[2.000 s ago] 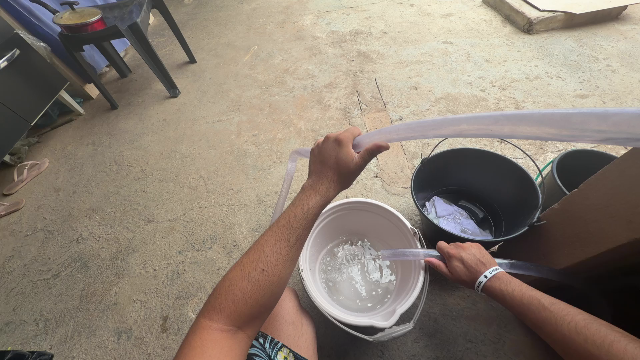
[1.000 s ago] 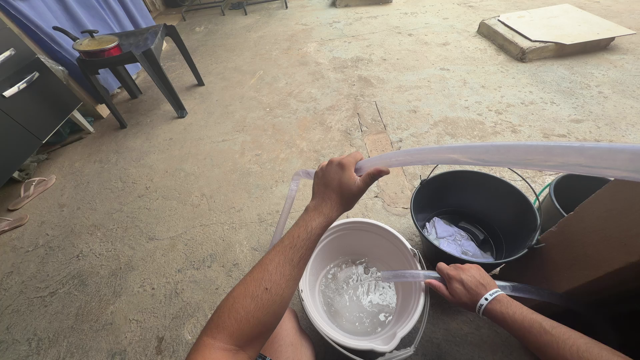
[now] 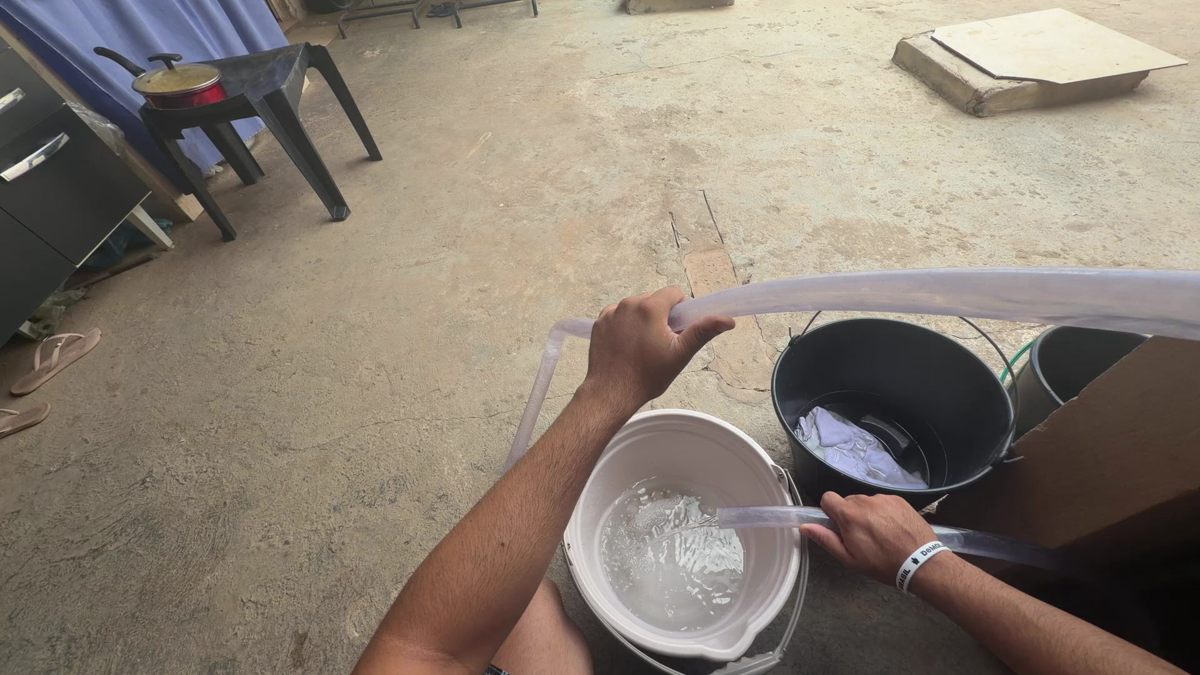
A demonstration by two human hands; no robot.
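My left hand (image 3: 642, 345) is closed around a clear plastic hose (image 3: 900, 292), which arches off to the right and bends down sharply left of the hand. Lower right, my right hand (image 3: 872, 534) grips a section of clear hose (image 3: 769, 517) near its open end. Water runs from that end into a white plastic bucket (image 3: 586, 525), where rippling water (image 3: 675, 562) covers the bottom. Beside it stands a black bucket (image 3: 900, 361) holding a light cloth (image 3: 853, 448) and a little liquid. A white wristband with writing circles my right wrist.
Another dark bucket (image 3: 1045, 375) stands behind a brown box-like object (image 3: 1097, 450) at right. At upper left are a black plastic stool (image 3: 272, 80) with a red lidded pan (image 3: 183, 89), a dark cabinet (image 3: 66, 178) and sandals (image 3: 58, 361). A board (image 3: 1050, 45) lies on a slab at upper right.
The view has tilted up somewhat, bringing more of the floor's far side into sight. Both hands keep their hold on the hose, and water keeps running into the white bucket.
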